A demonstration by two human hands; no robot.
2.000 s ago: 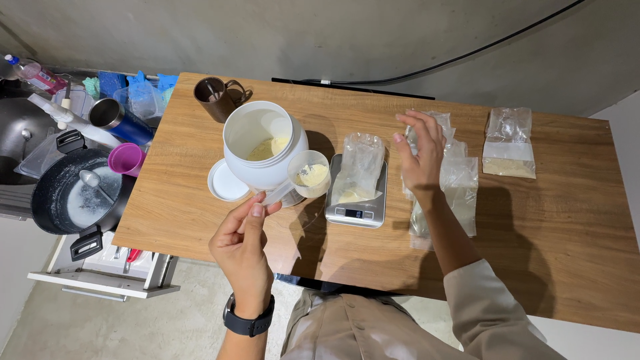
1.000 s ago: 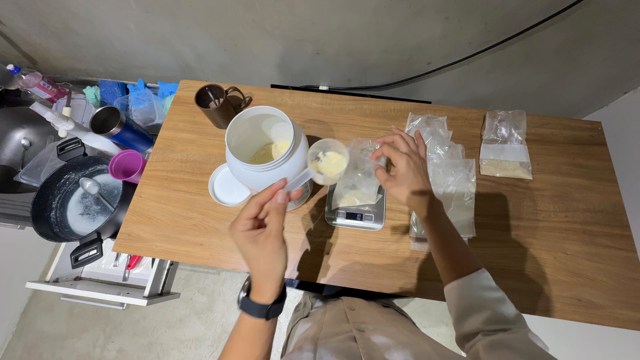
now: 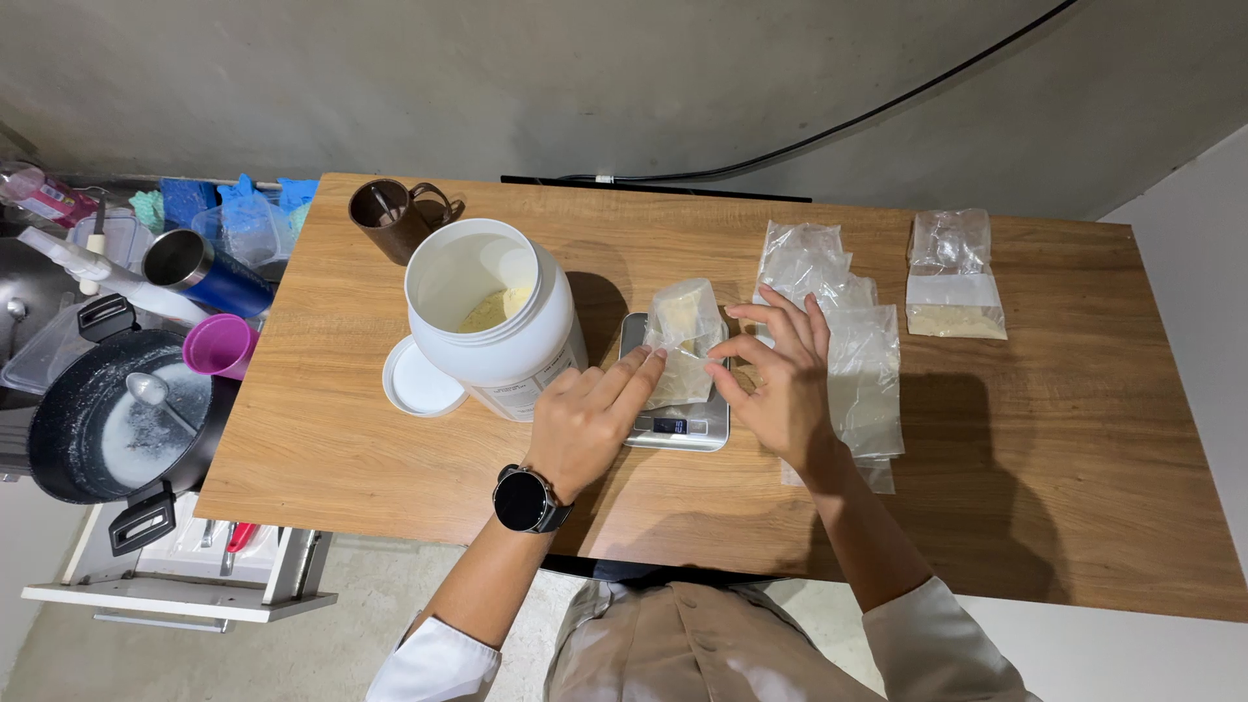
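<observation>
A clear plastic bag with pale powder (image 3: 682, 375) sits on a silver digital scale (image 3: 717, 437) with a lit display. My left hand (image 3: 600, 414) reaches over the scale's left edge, its fingertips against the bag; its thumb and any grip are hidden. A pale, rounded, cup-like shape shows at the bag's upper part, perhaps the scoop. At the bag's right side, my right hand (image 3: 780, 375) has its fingers spread and curved, with nothing visible between them. The open white tub (image 3: 487, 336) to the left holds yellowish powder, and its white lid (image 3: 422, 377) lies beside it.
Clear bags (image 3: 853, 380) lie stacked right of the scale, with a part-filled bag (image 3: 955, 283) farther right. A brown mug (image 3: 395, 229) stands behind the tub. Beyond the table's left edge are a dark pot (image 3: 73, 409), a pink cup (image 3: 219, 346) and an open drawer (image 3: 175, 593).
My left hand, which held a scoop of powder above the table between tub and scale, has moved right to the bag. The scoop no longer shows plainly. My right hand remains near the bag.
</observation>
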